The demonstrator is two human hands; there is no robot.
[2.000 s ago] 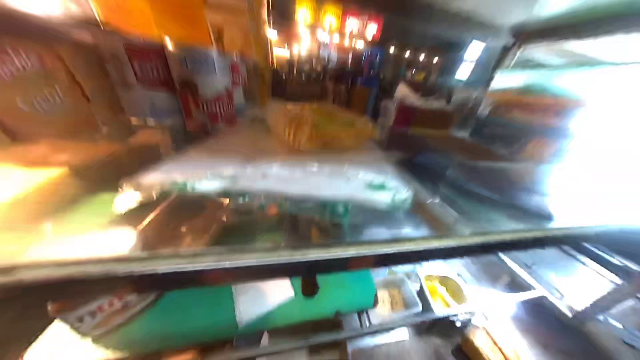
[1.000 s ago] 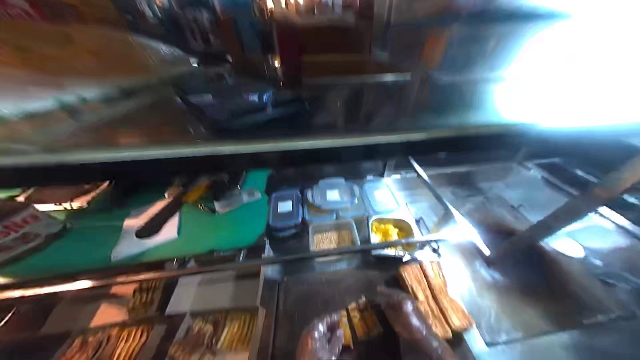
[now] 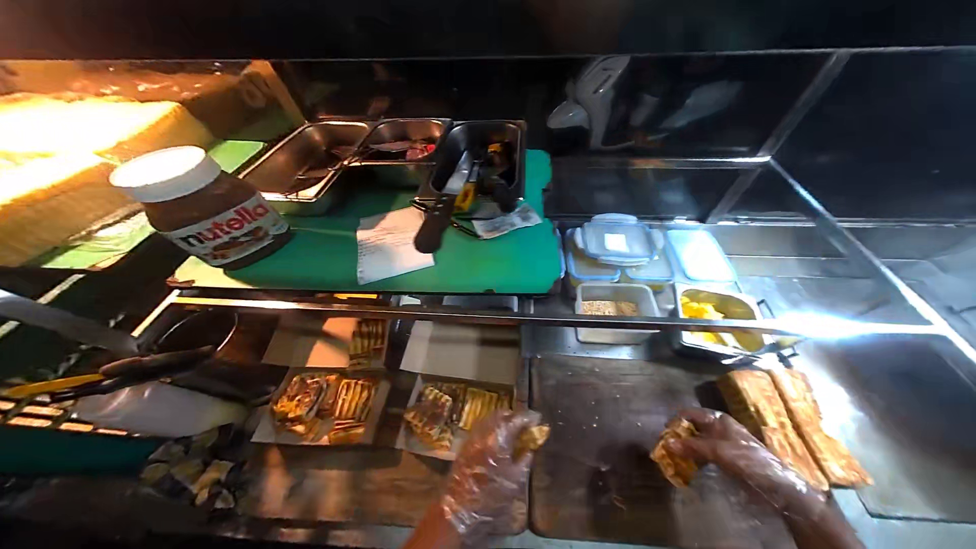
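My left hand (image 3: 496, 465), in a clear plastic glove, holds a small browned piece of food (image 3: 531, 438) beside the right-hand open food box (image 3: 457, 419). Over the dark metal plate, my right hand (image 3: 720, 450), also gloved, grips a browned folded piece of food (image 3: 676, 451). Two long browned slabs, probably bread (image 3: 778, 419), lie just right of that hand. Another open box (image 3: 324, 404) holds a filled browned piece and sliced strips. Similar food fills the box by my left hand.
A Nutella jar (image 3: 213, 210), a paper with writing (image 3: 393, 248) and steel trays (image 3: 324, 145) rest on the green board (image 3: 488, 263). A metal rail (image 3: 610, 319) crosses above the worktop. Lidded containers (image 3: 616, 240), a tub of grains (image 3: 618, 305) and a tub of yellow pieces (image 3: 717, 313) stand behind.
The view has swung down to the worktop. Both hands now show apart, each holding a piece; one second ago they were blurred at the bottom edge, around browned food.
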